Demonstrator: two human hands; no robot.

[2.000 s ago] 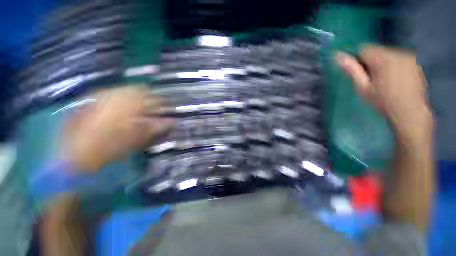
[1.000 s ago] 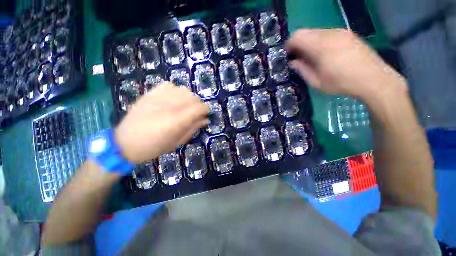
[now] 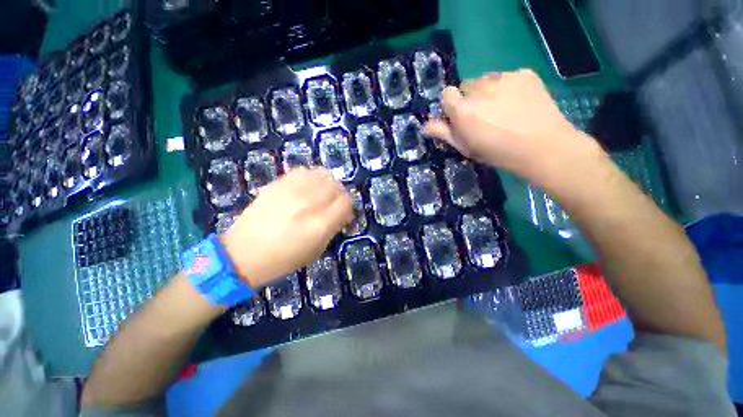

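Observation:
A black blister tray (image 3: 407,297) lies in front of me, its pockets holding electronic units (image 3: 387,200) with silvery rims and dark centres. My left hand (image 3: 292,213) is over the middle-left of the tray, fingers bent down at a unit in the third row; the fingertips are partly hidden, so any part in them cannot be seen. My right hand (image 3: 489,114) is over the tray's upper right, thumb and fingertips close together near the second row; whether it pinches something is too small to tell. Both hands are bare and cover some units.
A clear blister tray (image 3: 147,269) with a block of small black parts (image 3: 104,234) lies left. Another filled black tray (image 3: 77,122) is upper left. A tray stack (image 3: 285,37) stands behind. A smartphone (image 3: 562,39) lies rear right. A red basket (image 3: 601,295) is lower right.
The view has steadied and shifted slightly. My left hand stays over the tray's middle. My right hand has moved inward from the tray's right edge over the upper-right units.

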